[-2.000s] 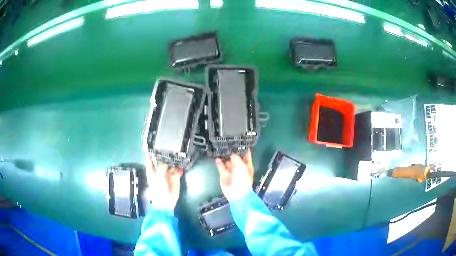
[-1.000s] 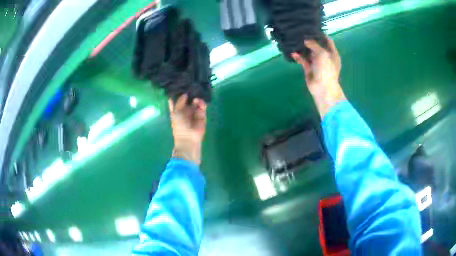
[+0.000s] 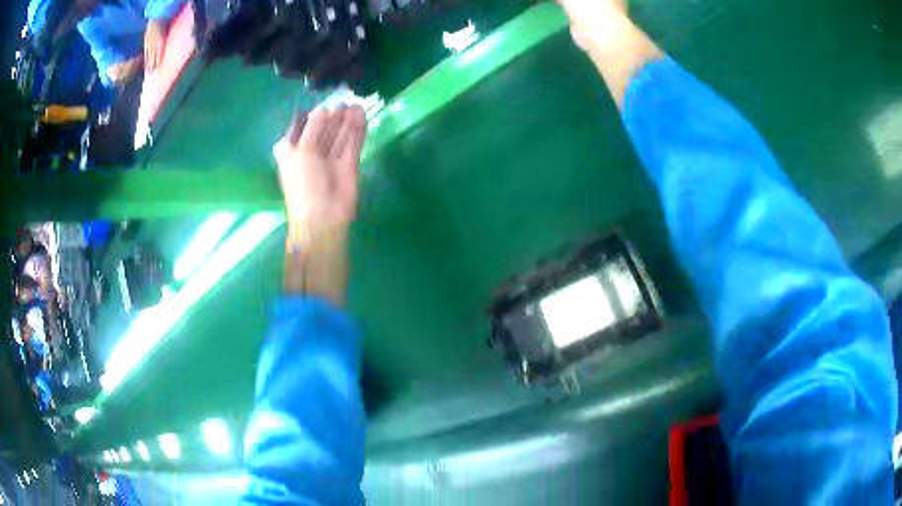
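My left hand (image 3: 323, 158) is stretched forward at the upper left, over the bench's far green edge. Its back faces me and I see nothing held in it; its fingertips are partly hidden. My right hand (image 3: 600, 25) is cut off by the top edge, so its fingers and anything in them cannot be told. Many black housings (image 3: 287, 35) stand massed beyond my left hand, blurred. One black housing with a shiny panel (image 3: 577, 308) lies on the green mat between my forearms, touched by neither hand.
The orange-red bin (image 3: 680, 464) shows at the bottom, partly behind my right sleeve. A green ledge (image 3: 475, 64) runs along the bench's far side. Another person's hands and light-blue sleeves (image 3: 119, 44) show at the upper left, near a pinkish-edged surface (image 3: 166, 74).
The stack in my left hand has left it. My right hand has moved up to the frame's edge and its stack is out of view. The camera view has shifted, showing massed housings and another person.
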